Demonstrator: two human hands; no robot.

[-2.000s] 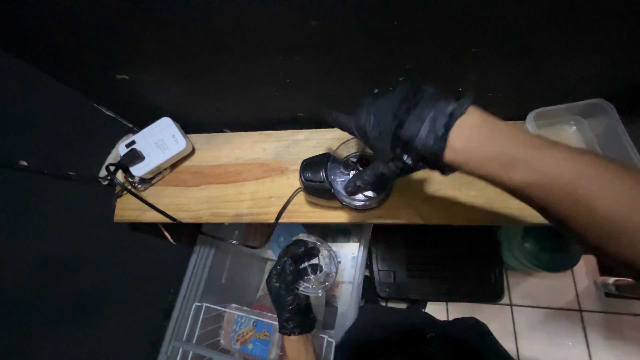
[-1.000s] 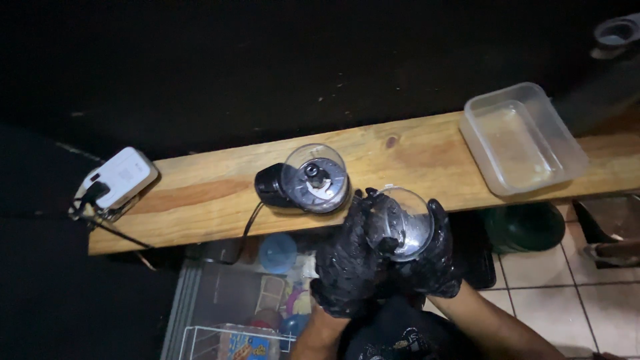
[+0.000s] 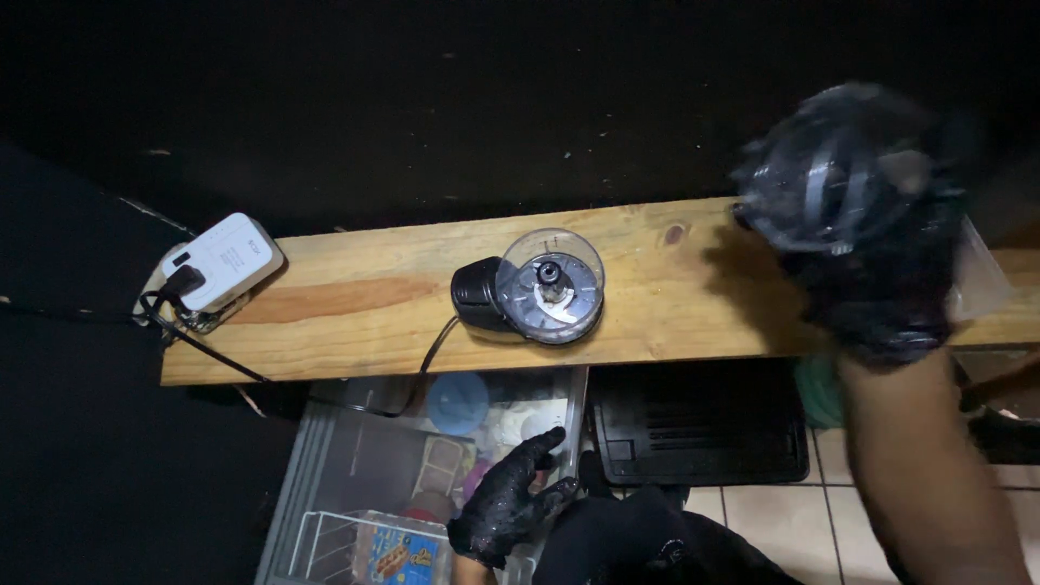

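Note:
My right hand, in a black glove, is raised over the right part of the wooden shelf, blurred, and holds a clear round lid. My left hand, gloved in black too, is below the shelf's front edge with fingers apart and nothing in it. Between them in the view, a small black food chopper stands on the shelf. Its clear round bowl has no cover on it, and a blade with a dark hub shows inside.
A white plug adapter with a black cord is at the shelf's left end. A translucent plastic container is partly hidden behind my right hand. Below are a glass-topped chest freezer with packages, a black ridged item and a green container.
My hands were together on the clear lid in front of the shelf; now they are apart. The right has carried the lid up and right, and the left has let go and moved lower left.

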